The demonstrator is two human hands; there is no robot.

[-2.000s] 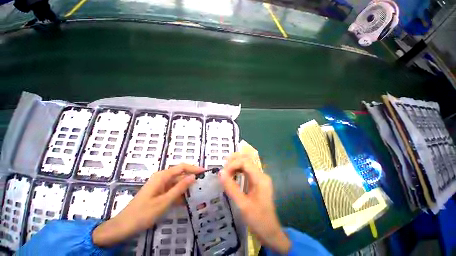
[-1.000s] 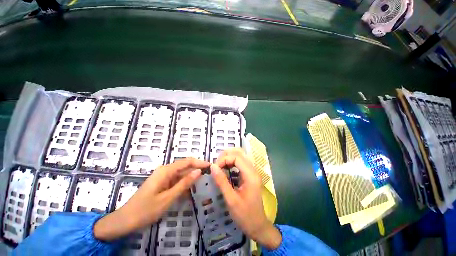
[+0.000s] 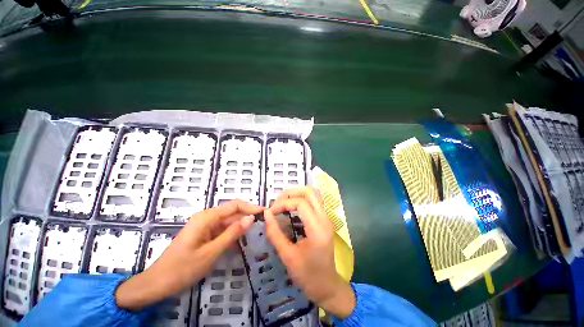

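Observation:
A grey phone middle frame (image 3: 274, 274) lies tilted over the lower right of the blister tray (image 3: 45, 163), its top end raised at my fingertips. My left hand (image 3: 198, 252) and my right hand (image 3: 304, 246) meet at this top edge, thumbs and index fingers pinched together. Anything tiny between the fingertips is too small to make out. My right hand rests over the frame's upper right side. White-silver frames (image 3: 186, 175) sit in the tray pockets. A yellow adhesive sheet (image 3: 342, 236) shows at the tray's right edge, partly under it.
Spare yellow sheets (image 3: 429, 217) lie to the right on a blue plastic bag (image 3: 483, 201), with dark tweezers (image 3: 437, 177) on them. Stacked trays (image 3: 557, 166) stand at the far right. A green conveyor belt (image 3: 256, 70) runs behind; a fan (image 3: 492, 14) is at the top right.
The view has shifted slightly. My fingertips have drawn together at the frame's top edge since two seconds ago and remain there. The frame still lies tilted over the tray.

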